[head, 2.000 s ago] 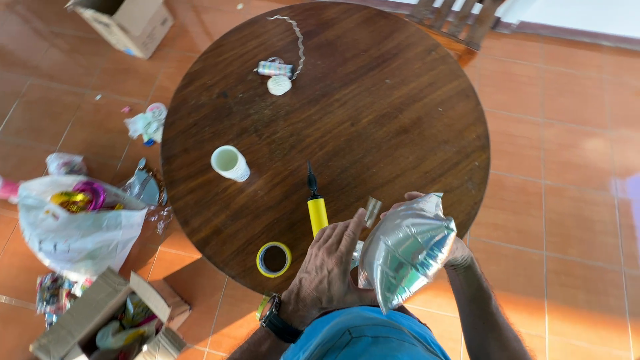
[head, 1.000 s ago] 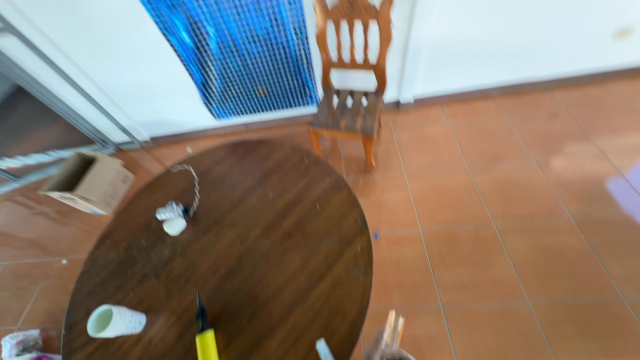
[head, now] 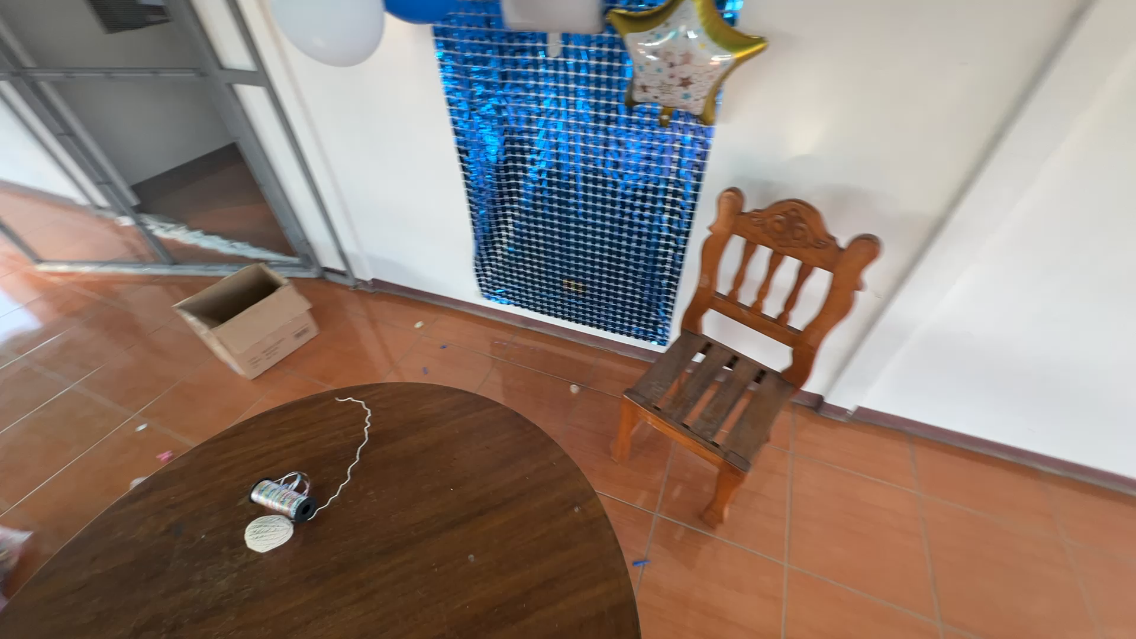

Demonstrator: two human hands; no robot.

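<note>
Neither of my hands shows in the head view now. On the round dark wooden table (head: 426, 550) lies a spool of shiny curling ribbon (head: 282, 499), its loose white end trailing up toward the table's far edge. A ball of white string (head: 268, 533) touches the spool's near side. Against the wall hangs a blue metallic fringe curtain (head: 581, 186). A star-shaped foil balloon (head: 682, 60) with a gold edge is at its upper right, and a white balloon (head: 328, 27) is at its upper left. Part of a blue balloon (head: 420, 7) shows at the top edge.
A carved wooden chair (head: 723, 382) stands beyond the table at the right, near the wall. An open cardboard box (head: 248, 319) sits on the tiled floor at the left, by a grey metal-framed door (head: 169, 169). Small scraps lie on the floor.
The view has swung up toward the wall. My hands and the silver foil balloon, seen two seconds ago, are out of view, as are the yellow pump and white cup.
</note>
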